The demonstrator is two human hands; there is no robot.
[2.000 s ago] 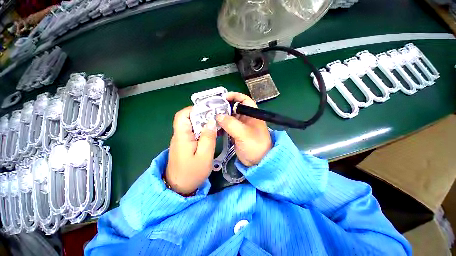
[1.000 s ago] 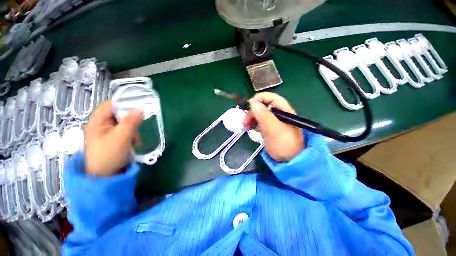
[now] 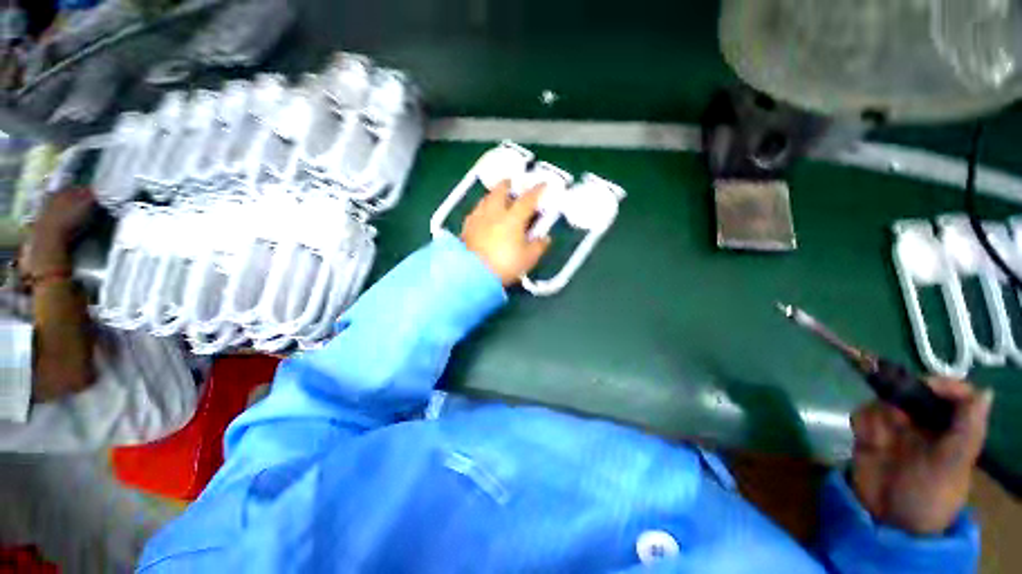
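Note:
Three white plastic housings lie side by side, overlapping, on the green bench. My left hand lies over them with its fingers apart and touching them, covering part of the middle one. A firm grip is not visible. My right hand is at the lower right, closed around the black handle of the soldering iron. The iron's thin metal tip points up and left, above the bench and clear of the housings.
Stacked rows of white housings stand at the left. Another row lies at the right edge, crossed by the black cord. The iron stand, square pad and cloudy hood are at the far side. Another person's arm is at far left.
My left hand has put its housing down with the two on the bench, which now lie further left in view. My right hand moved right and down with the iron. The view has turned left.

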